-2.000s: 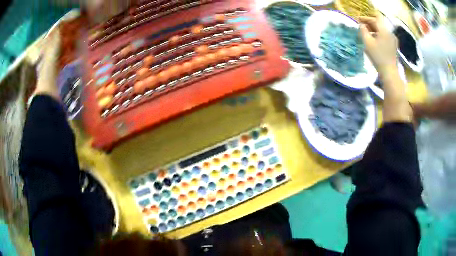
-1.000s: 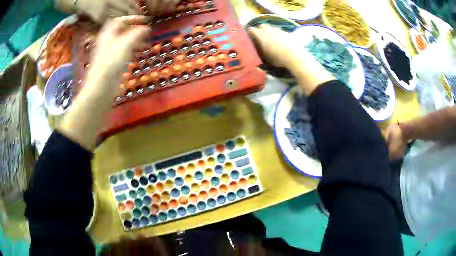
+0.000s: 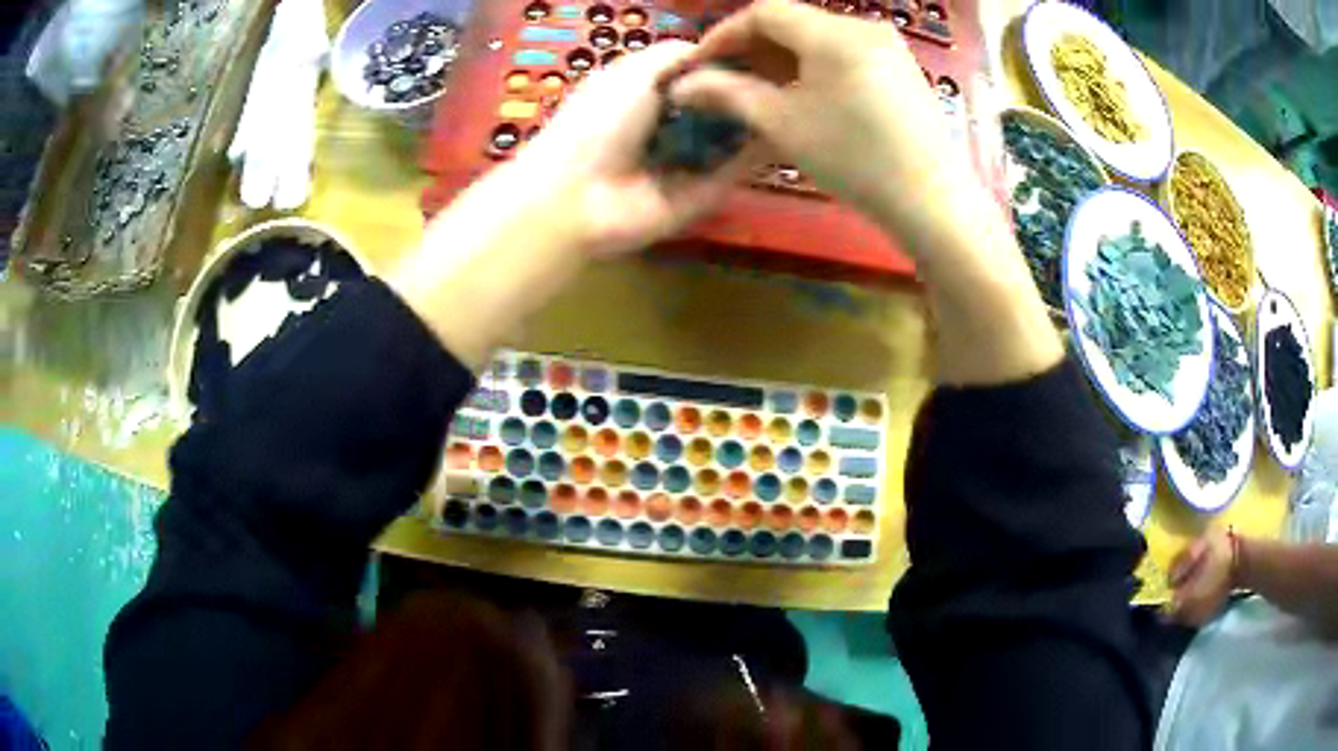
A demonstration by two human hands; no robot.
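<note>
My left hand is cupped palm up over the near part of the red fixture and holds a small heap of dark green pieces. My right hand is above it, its fingertips at the heap; whether they pinch a piece is hard to tell. Both hands hide much of the fixture's holes. Orange, yellow and grey-blue pieces show in holes at its left side. The sample keyboard lies flat nearest me, with round multicoloured keys and a long dark bar at its far edge.
Right: dishes of dark green, green, grey-blue, black and yellow pieces. Left: a lilac bowl, white gloves, a brown tray and a round tub of black pieces. Another person's hand is lower right.
My right hand has left the dark green dish and come over my left hand, which is now turned palm up with dark green pieces. The view has shifted, showing more of the left side.
</note>
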